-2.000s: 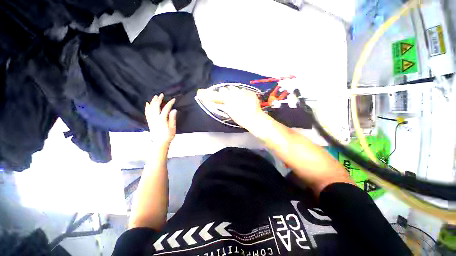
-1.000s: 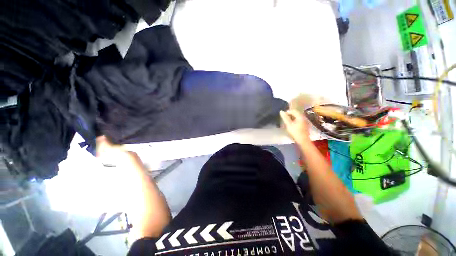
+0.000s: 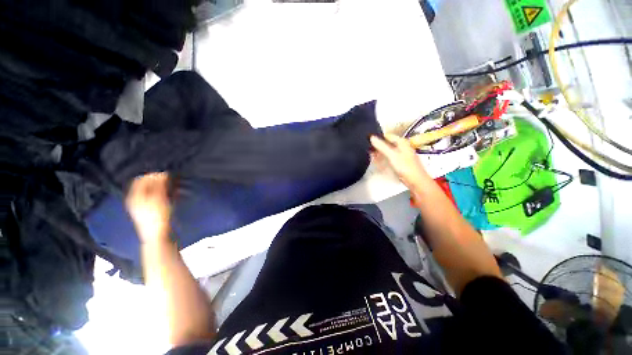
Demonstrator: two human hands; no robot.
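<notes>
A black garment [image 3: 277, 154] lies stretched along the navy padded board [image 3: 229, 208], its narrow sleeve-like part running to the right. My right hand [image 3: 398, 158] holds the right end of this part, whose corner stands up. My left hand [image 3: 151, 201] is closed on the cloth near its left end, slightly blurred. The steam iron [image 3: 447, 130], with its tan-orange handle, rests at the right end of the table, not held.
A dark garment heap [image 3: 76, 62] fills the left. A white table surface [image 3: 319, 59] lies beyond the board. Right are a green bag [image 3: 516, 177], hoses and cables, and a fan [image 3: 585, 298] at lower right.
The iron has gone from my right hand to the table's right end. Both hands now hold the cloth, which has shifted away from me, baring the board's near side. The view has turned.
</notes>
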